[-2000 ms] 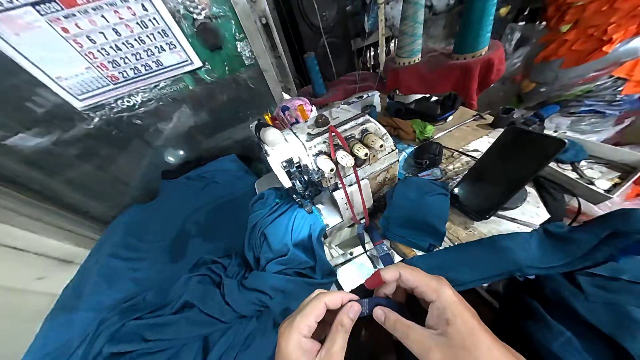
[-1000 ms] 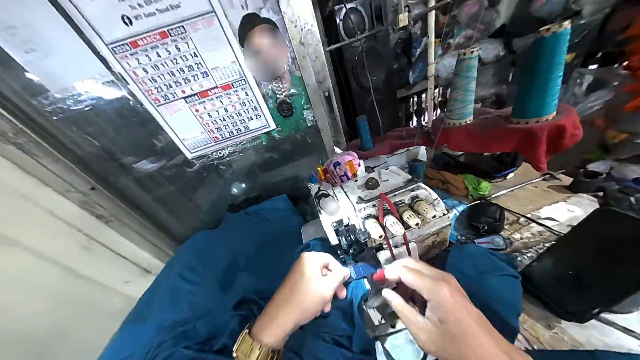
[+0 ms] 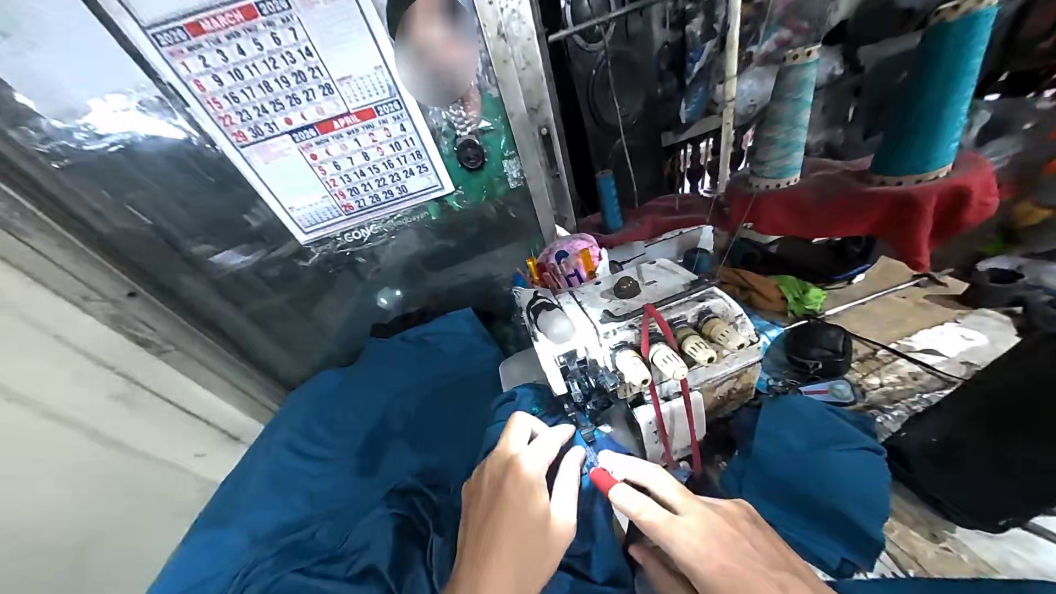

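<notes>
A white overlock sewing machine (image 3: 652,330) with several tension dials stands in the middle, a red band looped over it. My left hand (image 3: 520,495) is at its presser foot, thumb and forefinger pinching the edge of blue fabric. Close on the right, my right hand (image 3: 693,520), with a red covering on one fingertip, holds the same edge. Blue fabric (image 3: 379,445) spreads left of the machine and under my hands. The exact fold between the fingers is partly hidden.
Behind stand large teal thread cones (image 3: 936,91) on a red cloth (image 3: 858,202). Right of the machine lie a blue cloth piece (image 3: 808,487), a small black pouch (image 3: 817,351) and a black object (image 3: 982,437). A glass panel with a calendar (image 3: 305,107) rises at left.
Two seconds ago both hands held the fabric edge in front of the machine; now they are at its presser foot. Since one second ago the left hand has lowered. The view has shifted.
</notes>
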